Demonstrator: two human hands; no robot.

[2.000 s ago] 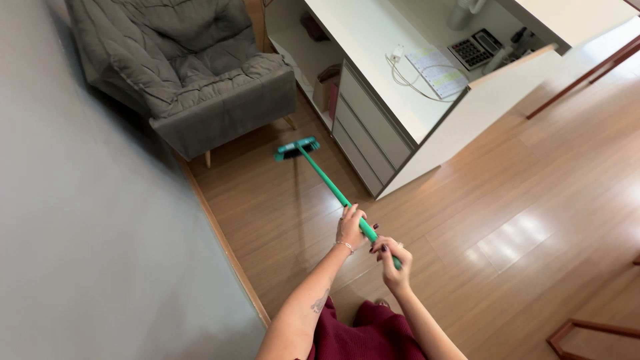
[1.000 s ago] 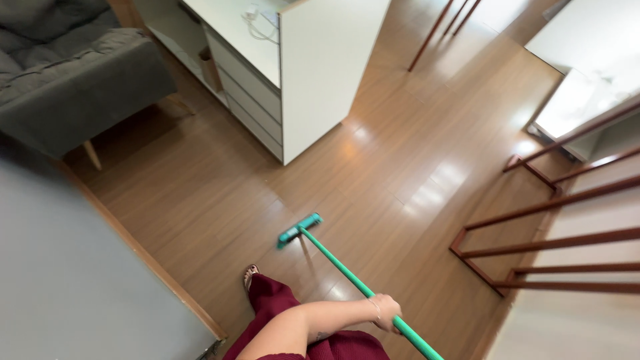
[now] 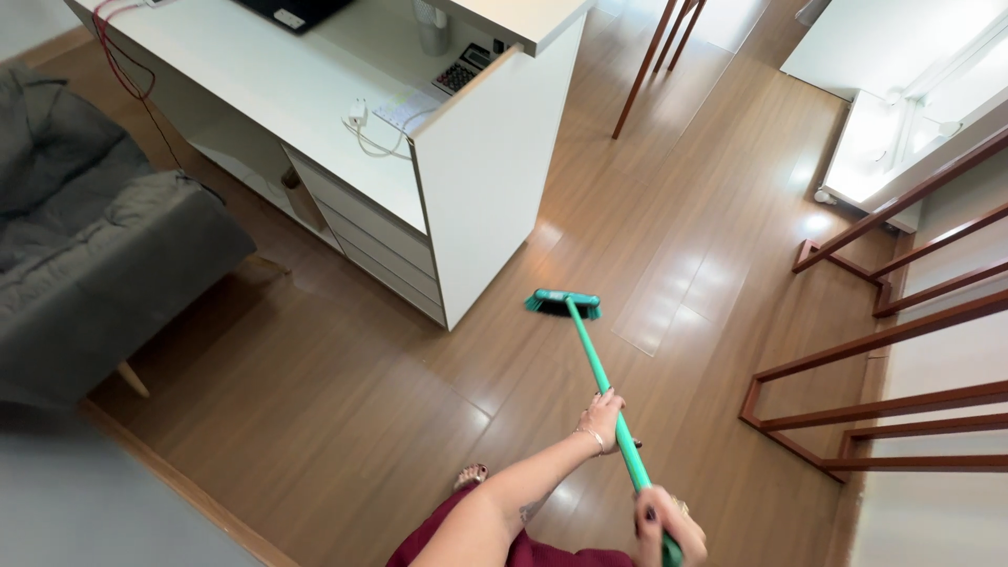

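Observation:
A green broom (image 3: 587,342) slants across the wooden floor (image 3: 504,362), its bristled head just right of the white desk's end panel. My left hand (image 3: 602,421) is closed around the middle of the visible handle, a thin bracelet at its wrist. Lower down, near the handle's end, my right hand (image 3: 669,524) grips it too, slightly blurred. Whether the bristles touch the floor I cannot tell.
The white desk with drawers (image 3: 488,189) holds a calculator (image 3: 463,69) and a charger with cable (image 3: 358,114). A grey armchair (image 3: 118,276) stands left, reddish metal frames (image 3: 866,339) right, and a grey wall (image 3: 118,496) lower left.
The broom head has moved off the floor beside the armchair to the floor right of the desk's end. The view has shifted right since the oldest frame.

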